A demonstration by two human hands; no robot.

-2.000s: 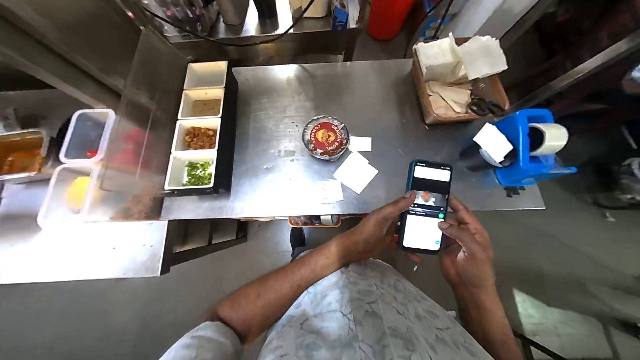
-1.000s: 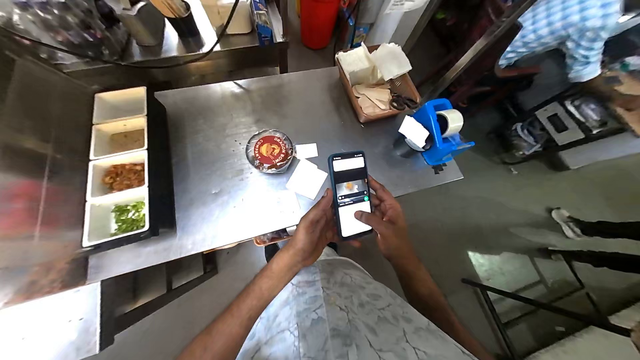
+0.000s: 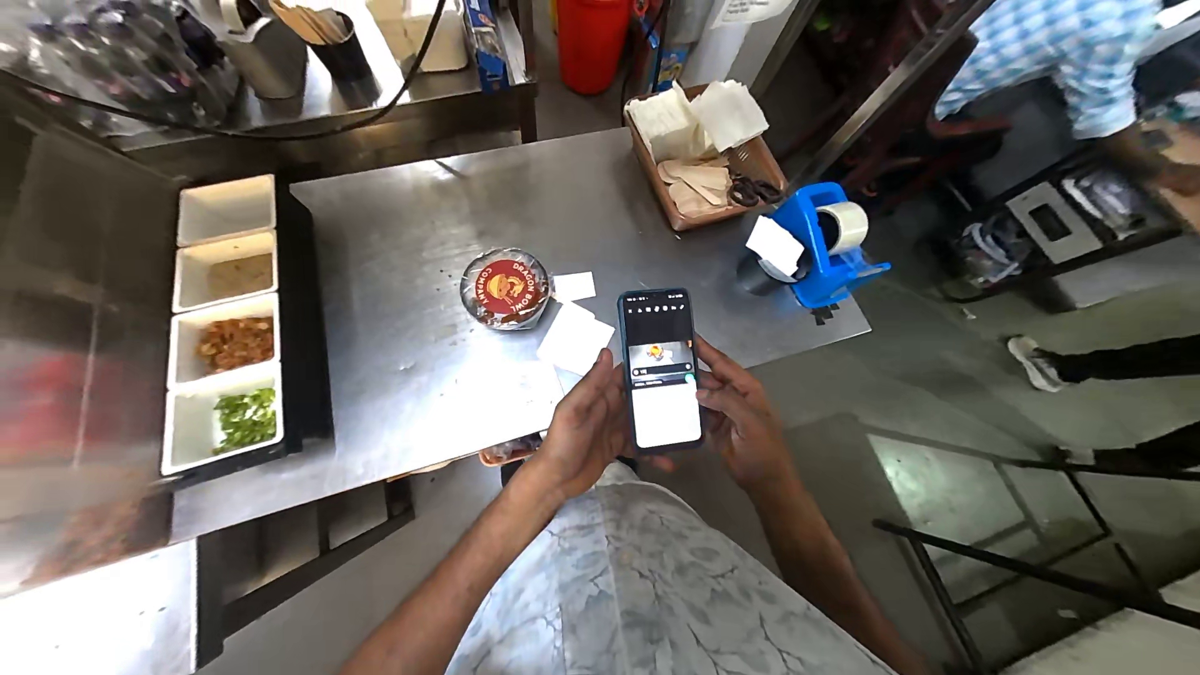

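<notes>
A smartphone (image 3: 662,375) with a lit screen is held upright between both hands, over the table's near edge. My left hand (image 3: 589,424) grips its left side, and my right hand (image 3: 742,412) grips its right side with the thumb by the screen's edge. Beyond the phone, to the left, a round bowl wrapped in clear film (image 3: 506,289) bears a red printed label and stands on the steel table (image 3: 403,244). Several white paper slips (image 3: 576,337) lie flat between bowl and phone.
White tubs (image 3: 225,337) with chopped food line the left side. At the back right stand a basket (image 3: 698,221) with napkins, wooden cutlery and scissors, and a blue tape dispenser (image 3: 816,246). A person in a checked shirt (image 3: 1050,56) is at the far right; a metal rail (image 3: 1022,558) stands lower right.
The view has swung to the right, bringing the other person into sight. Both hands keep hold of the phone; my right thumb has moved from over the screen to its right edge.
</notes>
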